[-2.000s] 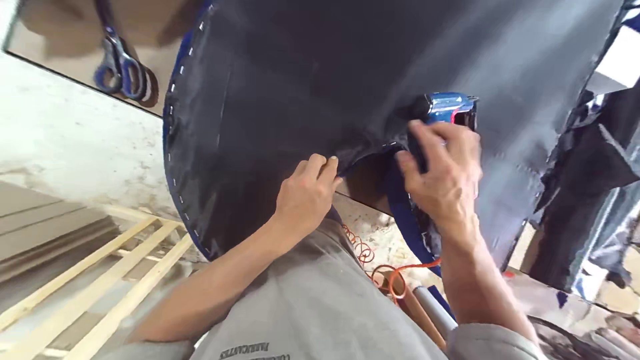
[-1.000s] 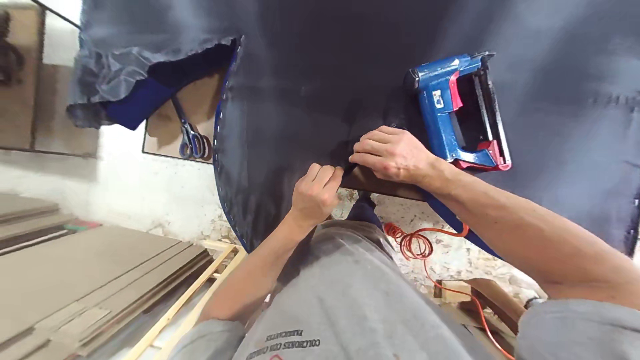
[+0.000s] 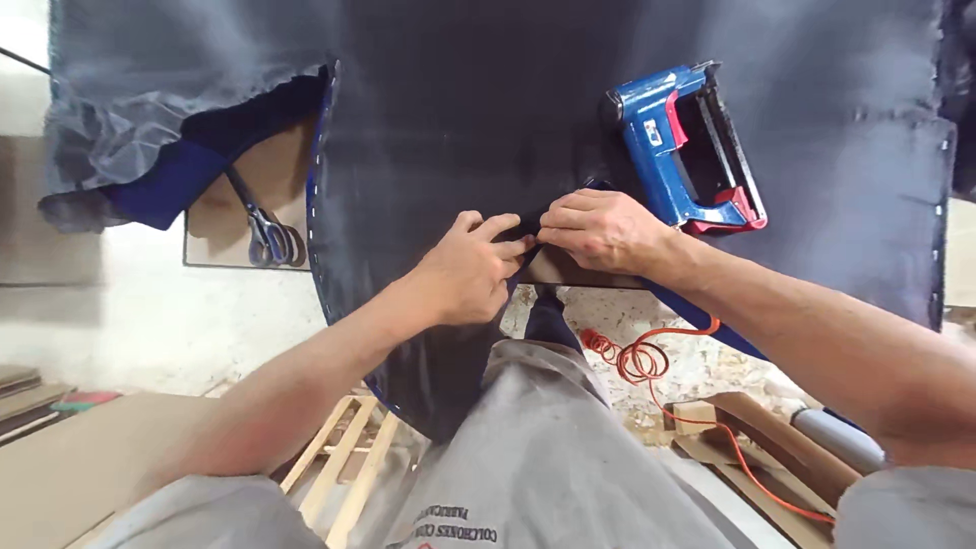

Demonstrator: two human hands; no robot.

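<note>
Dark sheet fabric [image 3: 457, 114], stapled along its curved blue edges, covers a large piece in front of me. My left hand [image 3: 476, 267] holds the fabric's edge at a notch near my body, fingers bent. Right beside it, my right hand [image 3: 602, 229] pinches the same dark edge between thumb and fingers. A blue pneumatic staple gun [image 3: 656, 145] with red parts lies on the fabric just beyond my right hand, held by nobody. Scissors [image 3: 268, 236] with blue-grey handles rest on a brown board at the left. What lies beneath my fingertips is partly hidden.
An orange coiled air hose [image 3: 640, 358] hangs below my right arm and runs to the lower right. Wooden slats [image 3: 347, 465] and stacked brown boards [image 3: 99, 465] are at the lower left. Cardboard [image 3: 762, 457] and a grey roll [image 3: 839, 438] lie at the lower right.
Two seconds ago my right hand was on the staple gun; the tool has been let go and lies on the fabric. My right hand has come to the edge beside my left.
</note>
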